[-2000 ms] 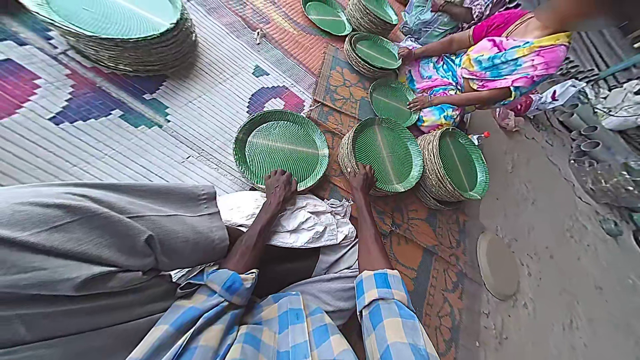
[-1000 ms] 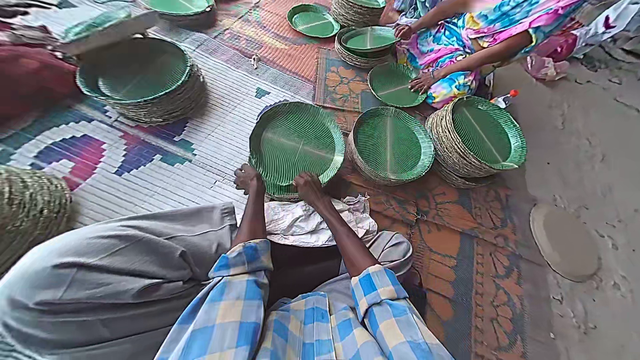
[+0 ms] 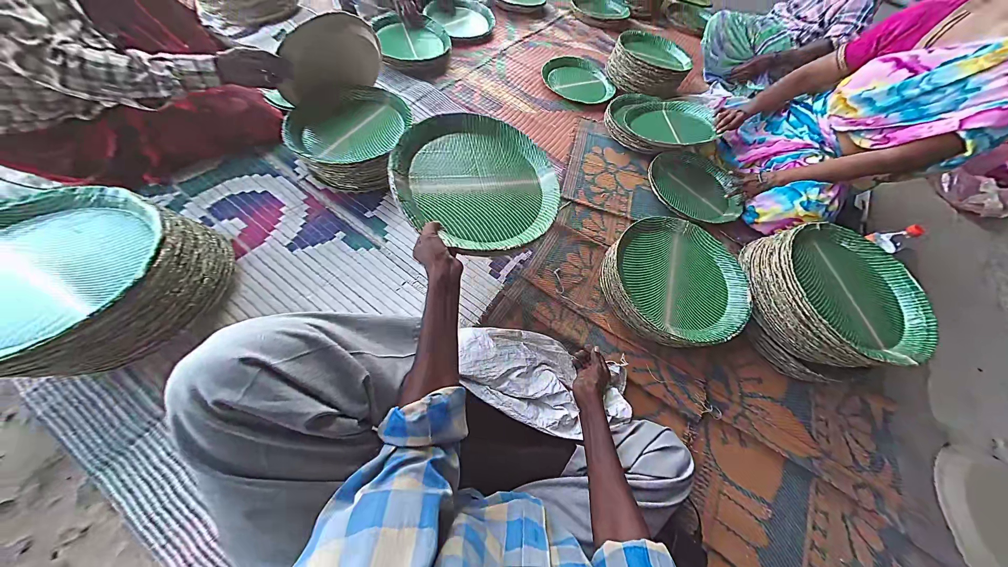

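My left hand (image 3: pixel 438 250) grips the near rim of a round green leaf-patterned plate (image 3: pixel 476 185), raised and tilted in front of me. My right hand (image 3: pixel 591 370) is curled over my lap, at the right edge of a crumpled white cloth or sack (image 3: pixel 516 374); whether its fingers hold anything cannot be told. Right of the plate stands a stack of green plates (image 3: pixel 677 279) with rough brownish undersides, and a taller stack (image 3: pixel 846 295) is beside it. Another stack (image 3: pixel 346 130) is just left of and behind the held plate.
A large plate stack (image 3: pixel 189 276) stands at the far left. A person at the left holds a round plate (image 3: pixel 331 59) up on edge. A person at the right touches a green plate (image 3: pixel 697 187) and a stack (image 3: pixel 673 124). Patterned mats (image 3: pixel 354 276) cover the ground.
The green plate that was in front of my lap is now farther forward in my left hand. My right hand has come away from it to the cloth. The left-hand person's plate now stands on edge.
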